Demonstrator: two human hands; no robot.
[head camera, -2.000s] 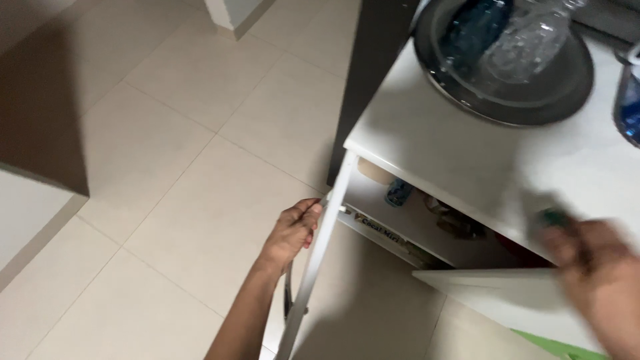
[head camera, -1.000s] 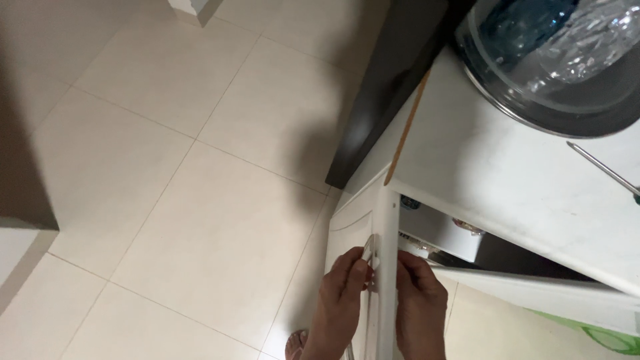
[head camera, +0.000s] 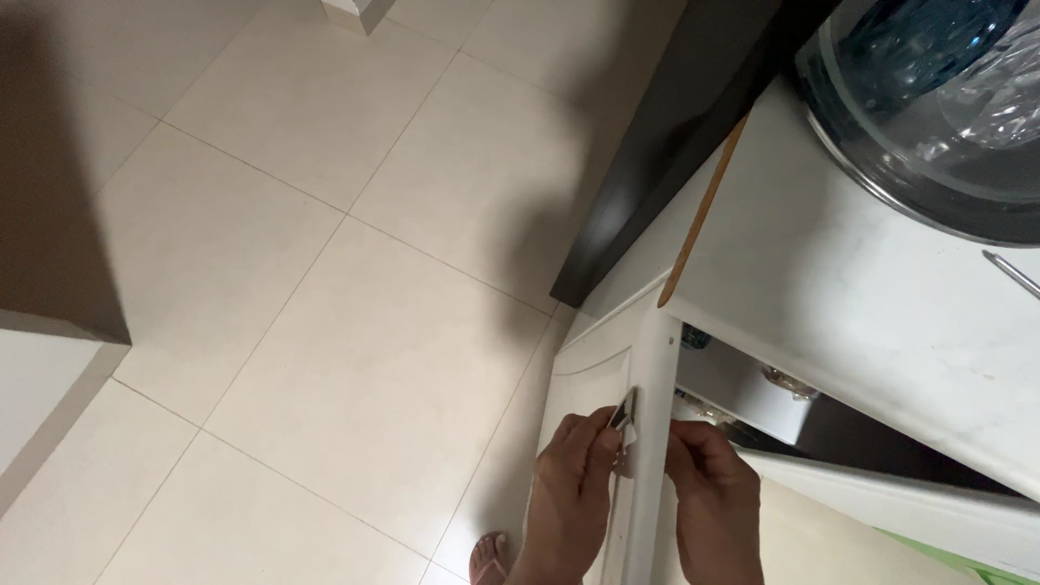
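A white cabinet door (head camera: 655, 382) stands ajar, seen nearly edge-on at lower centre. On its outer face my left hand (head camera: 573, 479) pinches a metal door handle (head camera: 624, 410) between thumb and fingers. Behind the same door, my right hand (head camera: 715, 491) has its bent fingertips against the inner face, level with the handle; whether they hold something small is hidden. The metal shaft of a screwdriver (head camera: 1011, 272) lies on the white countertop (head camera: 861, 325), cut off by the right edge of the view.
A large round tray (head camera: 873, 183) with plastic-wrapped things stands on the countertop. Packets (head camera: 790, 382) lie on the cabinet shelf. A second white door (head camera: 894, 483) is at lower right. A dark upright panel (head camera: 642, 179) adjoins the cabinet. A sandalled foot (head camera: 489, 556) rests on the tiled floor.
Two seconds ago my right hand was over the countertop at the right; it is now at the door's inner face. Both hands have stayed at the door since one second ago.
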